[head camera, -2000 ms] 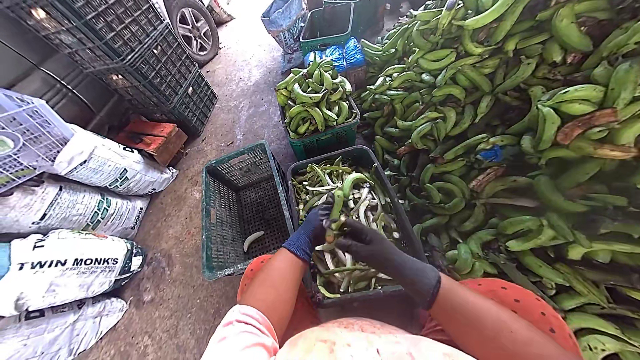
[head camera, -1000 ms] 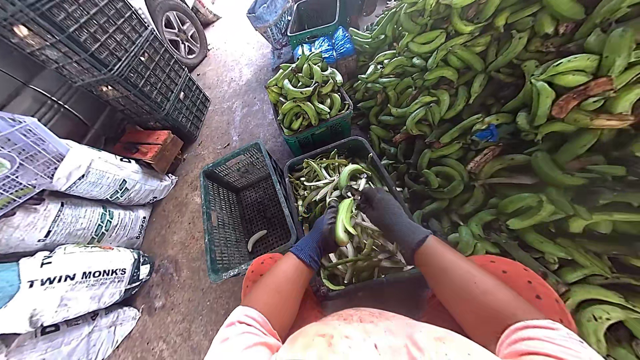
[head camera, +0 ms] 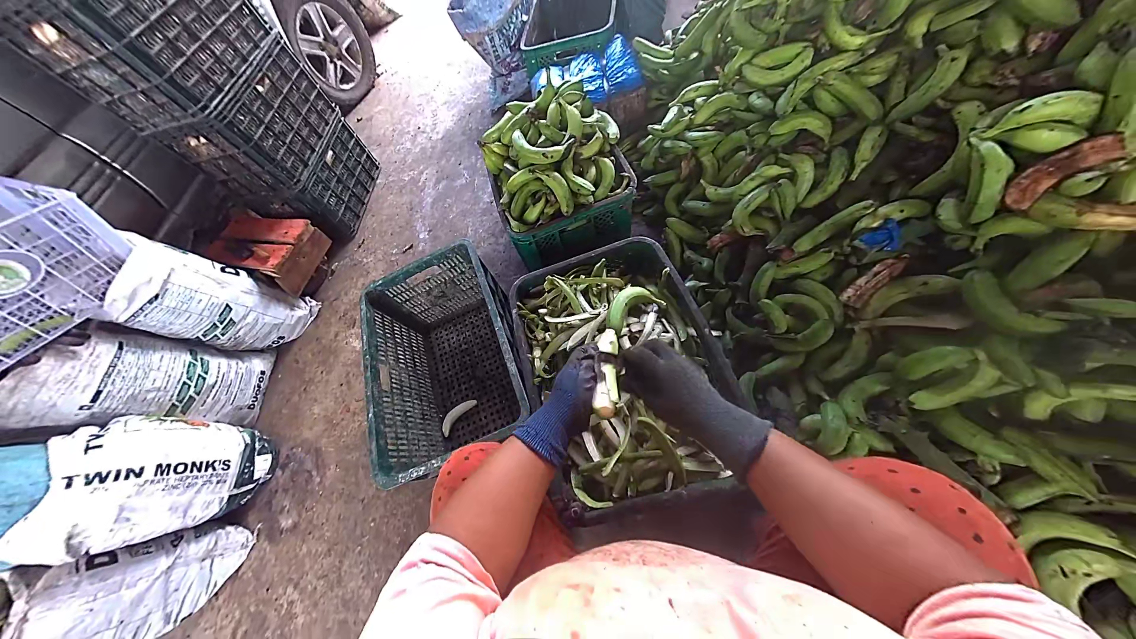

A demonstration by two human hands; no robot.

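Observation:
My left hand (head camera: 572,395) wears a blue glove and grips a partly peeled green plantain (head camera: 607,377), whose pale flesh shows. My right hand (head camera: 679,382), in a dark grey glove, has its fingers closed at the fruit's right side. Both hands are over a dark plastic crate (head camera: 710,355) filled with green and whitish peels (head camera: 568,311). A green curved piece (head camera: 628,306) rises just beyond the fruit. To the left stands a green plastic crate (head camera: 377,399) with one peeled plantain (head camera: 459,416) on its bottom.
Ahead is a green crate (head camera: 577,222) heaped with unpeeled plantains (head camera: 555,155). A large pile of green plantains (head camera: 887,222) spreads along the right. Printed white sacks (head camera: 142,484), a red-orange box (head camera: 266,244) and stacked black crates (head camera: 257,106) stand at the left.
The plantain between my hands showed mostly green skin one second ago; now much pale flesh is exposed. Both hands remain over the crate of peels.

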